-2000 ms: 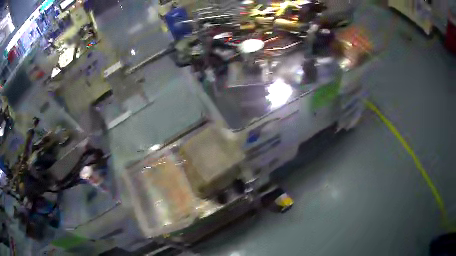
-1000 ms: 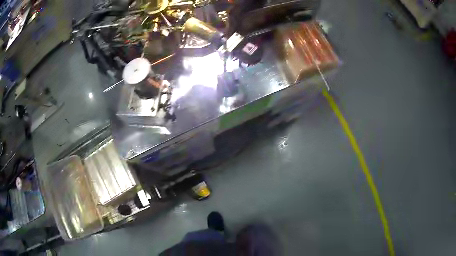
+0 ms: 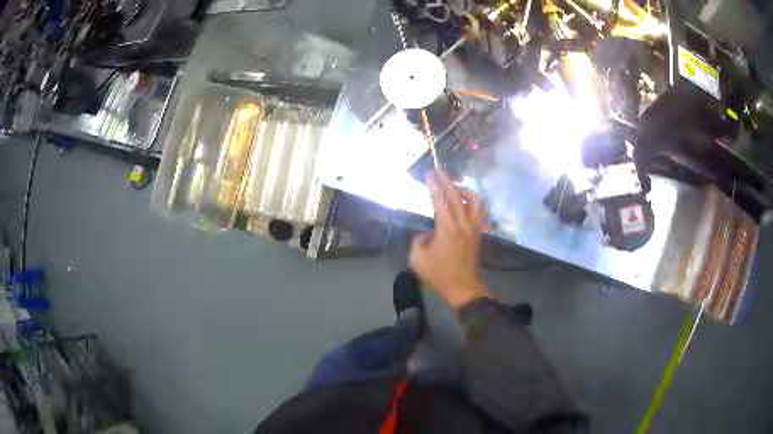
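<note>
The white disc of the rotary holder (image 3: pixel 413 78) stands near the top centre, with thin tubes pointing outwards. One copper tube (image 3: pixel 430 140) points down from it. My right hand (image 3: pixel 453 242) is bare and reaches over the table's front edge, fingers stretched and thumb apart. Its fingertips are at the tube's lower end; whether they touch it is unclear. My left hand is not in view.
A clear tray (image 3: pixel 191 161) with pale and golden contents is at the left. A tray of copper tubes (image 3: pixel 725 254) is at the right end. A black unit (image 3: pixel 629 220) sits beside it. Strong glare covers the metal table (image 3: pixel 508 199).
The view has swung, bringing the disc and right tray closer. My right hand has come into view at the table's front edge, below the disc.
</note>
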